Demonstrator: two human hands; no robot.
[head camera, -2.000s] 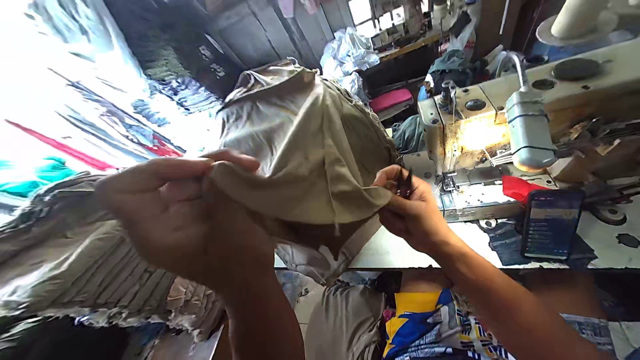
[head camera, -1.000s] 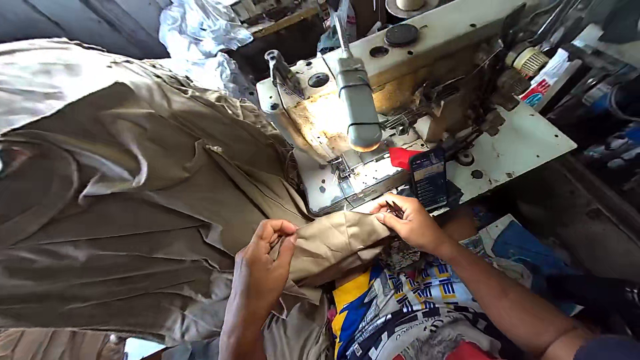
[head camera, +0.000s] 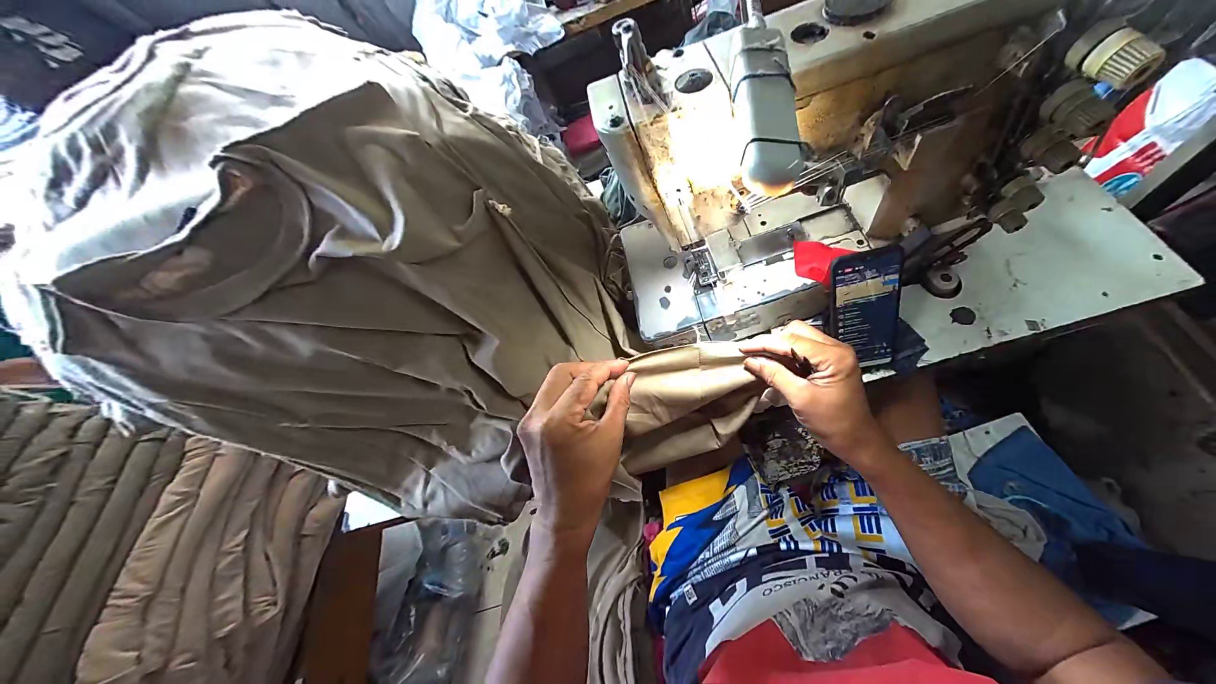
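Observation:
My left hand pinches the edge of a khaki fabric piece between thumb and fingers. My right hand grips the same edge farther right, with a small dark tool, perhaps thread snips, tucked in its fingers. The edge between the hands is stretched fairly straight, and a seam crosses it. Just beyond lies the needle area of an industrial sewing machine, lit by its lamp. A large heap of khaki garments spreads left of the machine, close to my left hand.
A phone stands propped by the machine bed, beside a red cloth scrap. Folded khaki pieces are stacked at lower left. Plastic bags lie behind. Thread tension knobs stick out at upper right. A patterned cloth covers the lap.
Both hands were raised with the khaki fabric spread between them; they are now lower, at the machine's front edge, holding its edge. The view has swung considerably.

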